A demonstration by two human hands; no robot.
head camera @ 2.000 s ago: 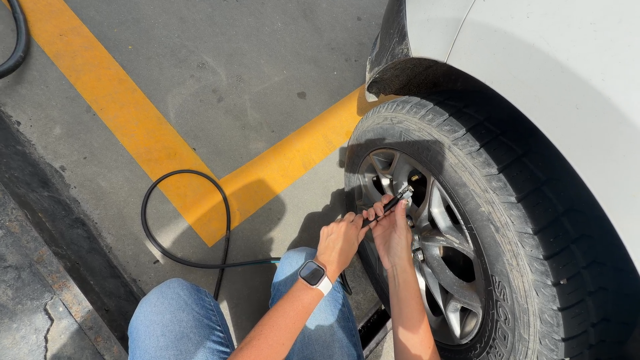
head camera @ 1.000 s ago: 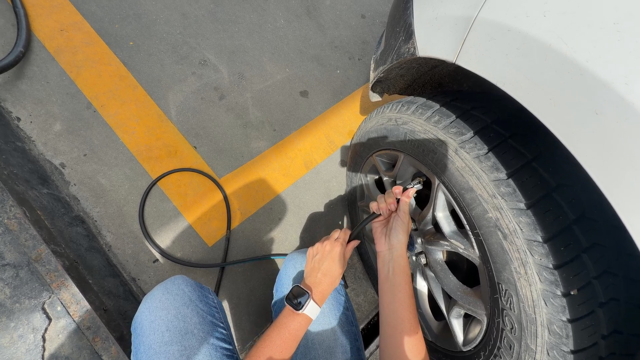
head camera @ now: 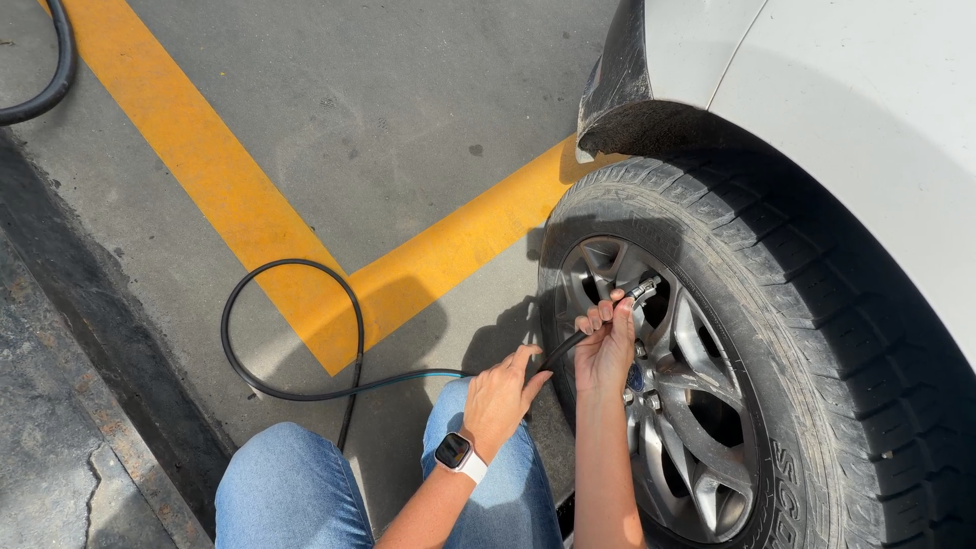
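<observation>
My right hand grips the end of a black rubber air hose just behind its metal tire chuck, over the upper part of the alloy wheel. The chuck points at the rim between two spokes; whether it sits on the valve stem cannot be told. My left hand, with a white-strapped smartwatch on the wrist, is beside the hose lower down, thumb and fingers apart. The dusty black tire surrounds the wheel.
The white car's fender overhangs the tire. The hose makes a loop on the concrete, across a yellow painted line. A thicker black hose lies at the upper left. A dark channel with a metal edge runs along the left.
My left hand has moved down and left, away from the chuck, and its fingers have opened off the hose. My right hand stays near the chuck at the wheel.
</observation>
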